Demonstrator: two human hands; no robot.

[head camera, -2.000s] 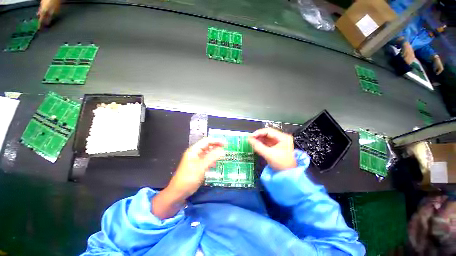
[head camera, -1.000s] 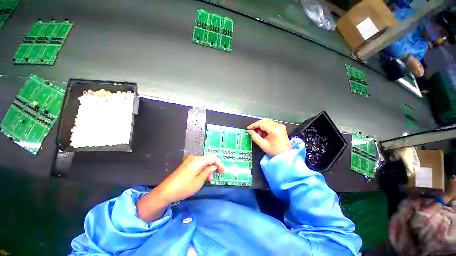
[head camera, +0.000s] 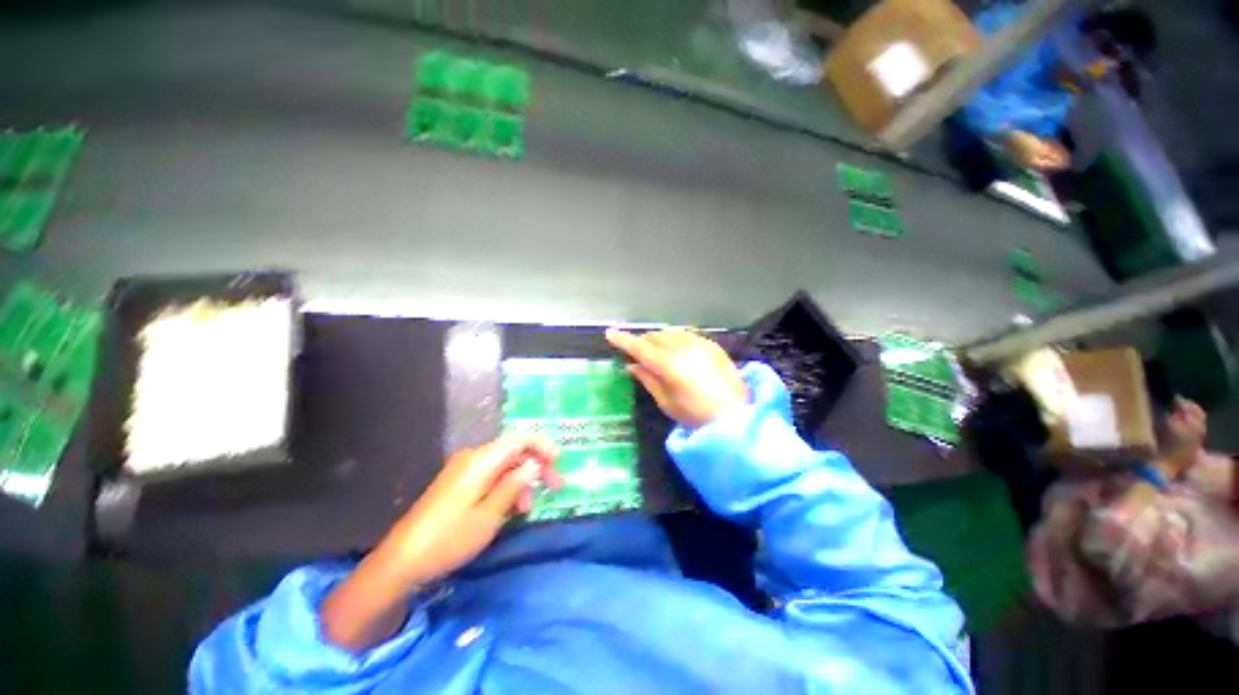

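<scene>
A green circuit board (head camera: pixel 578 421) lies on the dark ledge in front of my body. My left hand (head camera: pixel 476 496) is over its lower left corner, thumb and fingers close together near the board; blur hides whether they hold a small part. My right hand (head camera: pixel 686 375) is at its upper right corner, palm down, fingertips near the edge; I cannot tell whether it holds anything. The white-parts bin (head camera: pixel 295 367) with a heap of white components (head camera: pixel 211 384) is at the left. The black parts bin (head camera: pixel 832 356) is beyond my right forearm, partly hidden by the sleeve.
The conveyor belt (head camera: pixel 652 231) runs behind the ledge with spaced boards (head camera: pixel 469 105). Spare boards lie at far left (head camera: pixel 41 380) and right (head camera: pixel 921 387). Clear tape (head camera: pixel 473 387) is left of the working board. Cardboard boxes (head camera: pixel 904 61) and two other people are at the right.
The view has shifted, so the ledge items appear further left. My left hand has moved down from the board's upper left to its lower left. My right hand stays near the upper right corner.
</scene>
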